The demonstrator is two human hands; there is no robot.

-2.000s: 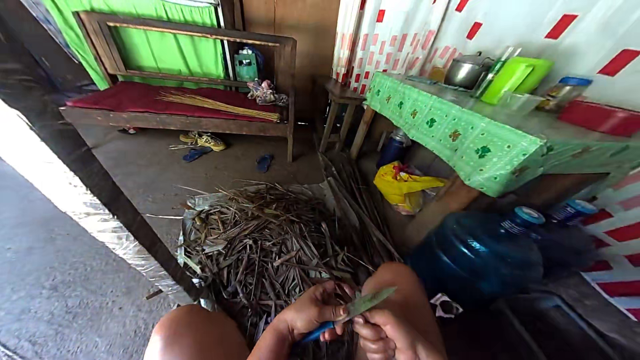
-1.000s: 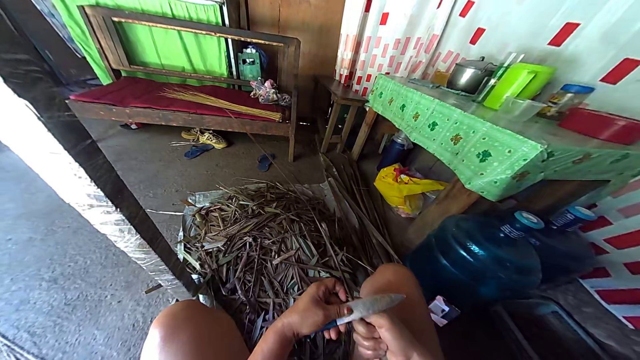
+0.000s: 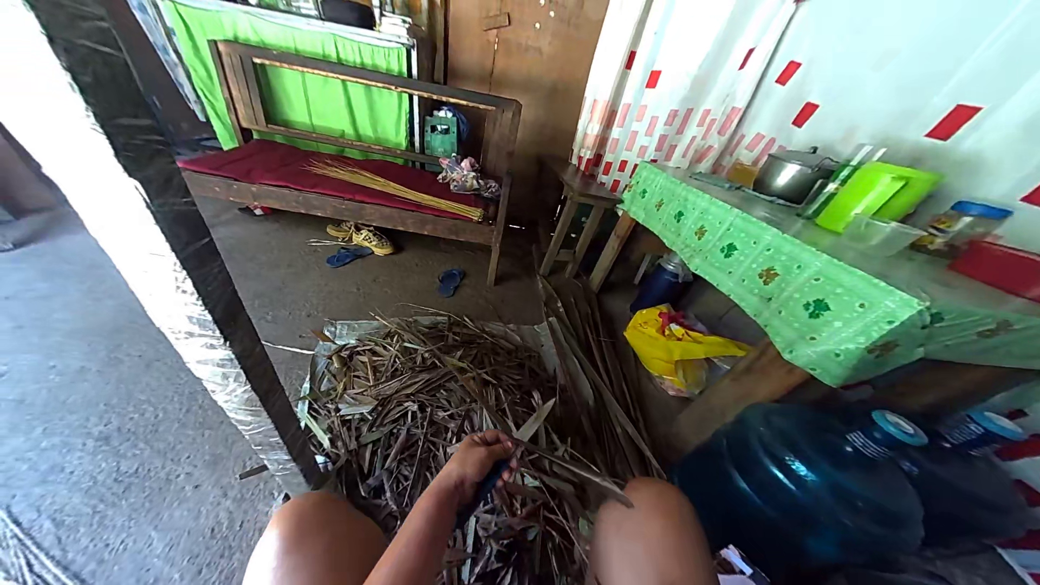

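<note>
My left hand (image 3: 479, 465) is closed around the blue handle of a knife (image 3: 535, 421), whose pale blade points up and to the right. A dry brown leaf strip (image 3: 581, 471) runs from the fingers toward my right knee; whether the fingers pinch it is unclear. Below and around the hand lies a heap of dry, narrow leaf pieces (image 3: 431, 382) on a sheet. Long uncut-looking leaves (image 3: 597, 366) lie along the heap's right side. My right hand is out of view.
A wooden bench (image 3: 341, 195) with thin yellowish sticks (image 3: 390, 188) stands beyond the heap. At right are a cloth-covered table (image 3: 756, 260), a yellow plastic bag (image 3: 674, 341) and large blue water bottles (image 3: 804, 487). A dark post (image 3: 203, 268) rises at left.
My right hand, close beside the left one in both earlier frames, has left the view. The leaf strip now extends toward my right knee. The knife has stayed in my left hand.
</note>
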